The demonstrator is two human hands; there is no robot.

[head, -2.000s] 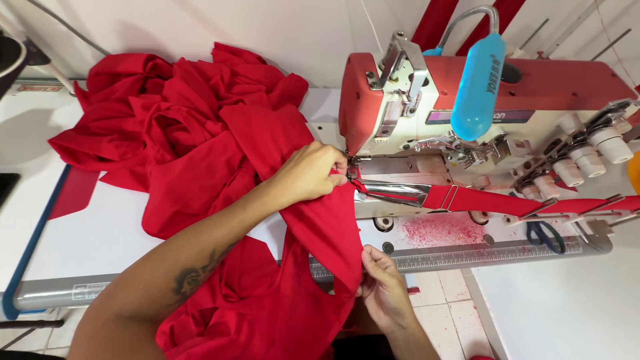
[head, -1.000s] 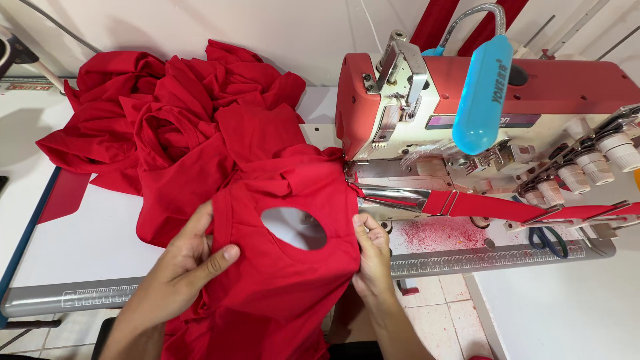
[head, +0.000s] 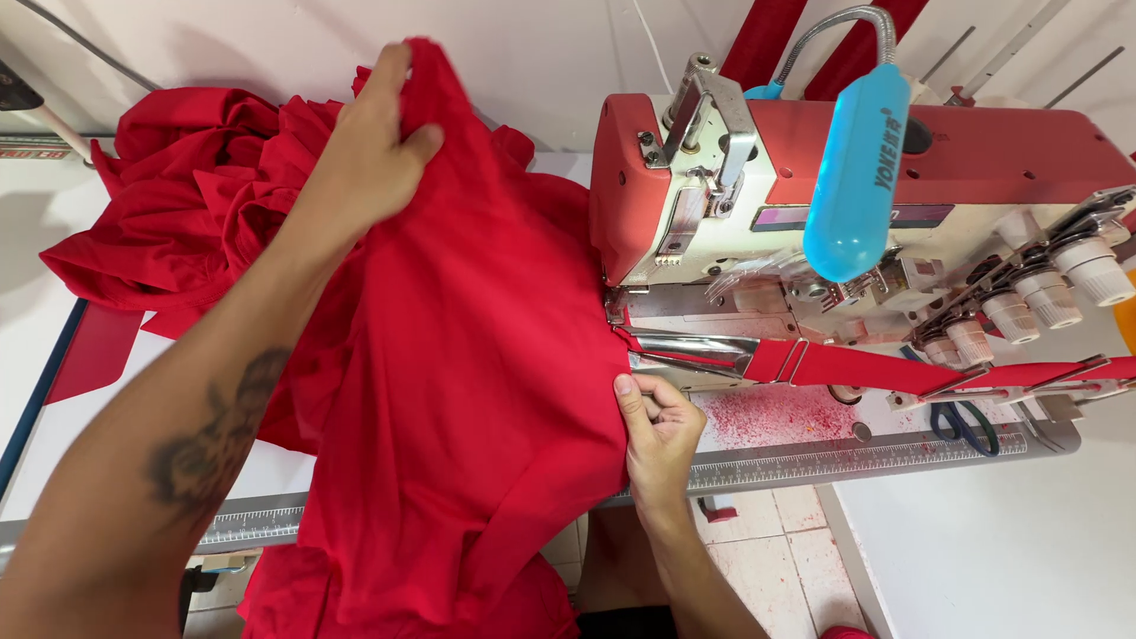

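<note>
A red fabric garment [head: 479, 355] spreads from the table down over its front edge. Its right edge lies by the presser foot [head: 616, 304] of an industrial sewing machine [head: 852, 169]. My left hand [head: 382, 142] grips an upper part of the cloth and holds it raised near the wall. My right hand [head: 657, 417] pinches the cloth's right edge, just below a metal binding folder [head: 692, 348]. A red fabric strip [head: 852, 370] runs through the folder from the right. The needle area is partly hidden by the machine head.
More red fabric [head: 195, 195] is heaped at the left. A blue lamp [head: 857, 173] hangs before the machine. Scissors [head: 966, 428] lie near the ruler edge [head: 816, 457] at the right, beside red lint [head: 781, 417]. Thread tension knobs [head: 1047, 297] stick out at the right.
My left hand has moved from the lower left of the garment up toward the wall, lifting cloth. The round opening seen a second ago is out of sight. My right hand remains at the right edge.
</note>
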